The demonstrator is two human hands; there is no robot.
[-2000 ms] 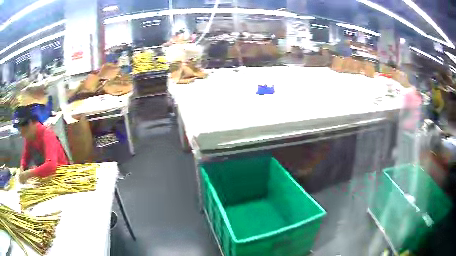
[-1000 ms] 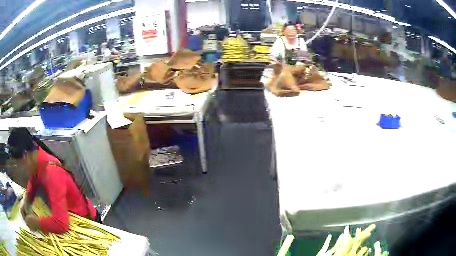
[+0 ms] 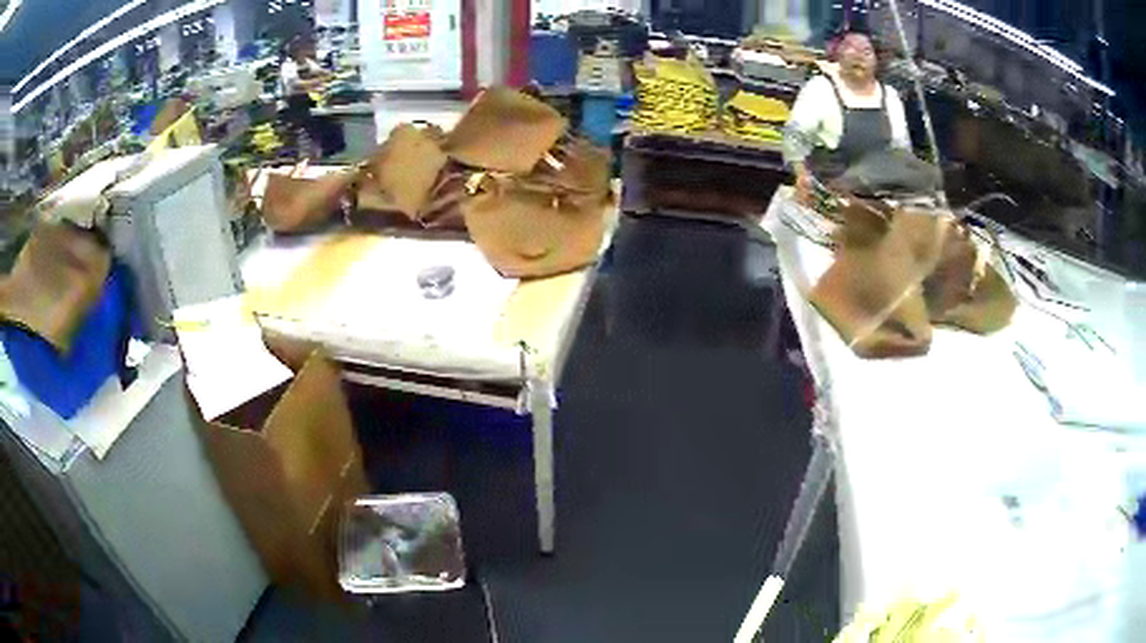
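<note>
No hand of mine shows in the picture. The ends of a sheaf of yellow strips [image 3: 915,622] stand at the bottom edge, right of centre, cut off by the frame; what holds them is hidden. Brown bags [image 3: 880,283] lie heaped on the white table at the right. More brown bags [image 3: 534,226] are heaped on the white table left of centre, behind a small round object [image 3: 436,281].
A grey aisle [image 3: 666,465] runs between the tables. A person [image 3: 855,113] in a dark apron stands behind the right table. Yellow panels [image 3: 676,94] are stacked at the back. A cardboard box [image 3: 295,465], a clear-topped bin [image 3: 402,543] and a grey cabinet [image 3: 163,502] stand at the left.
The view has moved forward and turned left along the aisle. The green bins and the person in red have left the picture. The yellow strips show lower and less.
</note>
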